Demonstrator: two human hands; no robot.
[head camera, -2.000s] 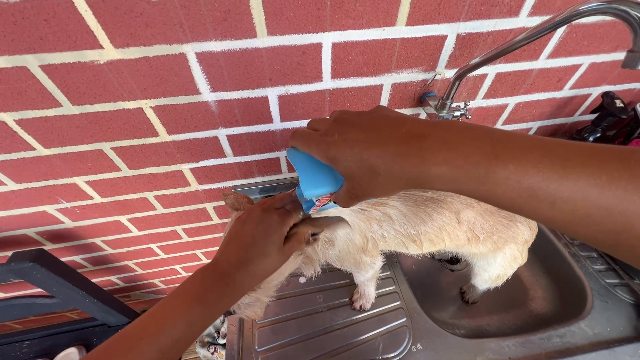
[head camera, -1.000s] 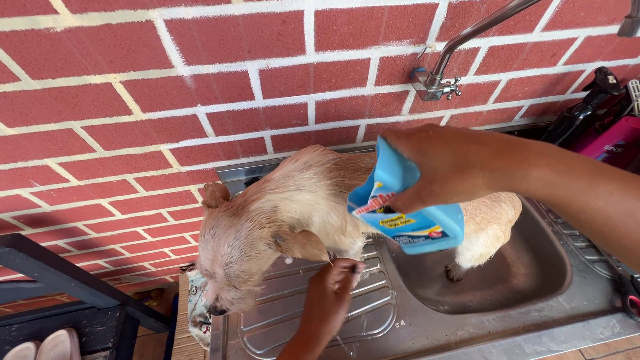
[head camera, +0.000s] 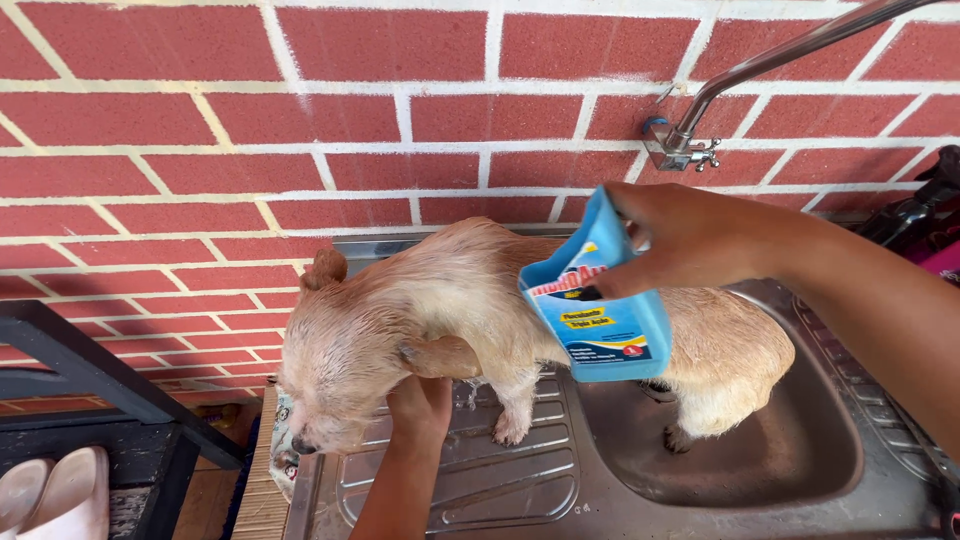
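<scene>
A wet, light tan dog (head camera: 480, 292) stands with a front paw on the ribbed drainboard and a hind paw in the steel sink basin (head camera: 795, 450). My right hand (head camera: 675, 240) grips a cut-open blue plastic bottle (head camera: 611, 330), which bears a printed label, over the dog's back. My left hand (head camera: 420, 401) is under the dog's neck, below its hanging ear; the fingers are mostly hidden by fur, so their grip does not show. Water drips beside the left wrist.
A chrome tap (head camera: 679, 146) juts from the painted brick wall (head camera: 420, 60). Dark and pink items (head camera: 922, 217) stand at the right behind the sink. At lower left is a dark wooden stand (head camera: 142, 420) holding light slippers (head camera: 67, 495). A patterned cloth (head camera: 283, 450) lies by the sink's left edge.
My left hand has moved from the dog's ear to under its neck. My right hand, with the blue bottle, was near the head two seconds ago and is now over the back.
</scene>
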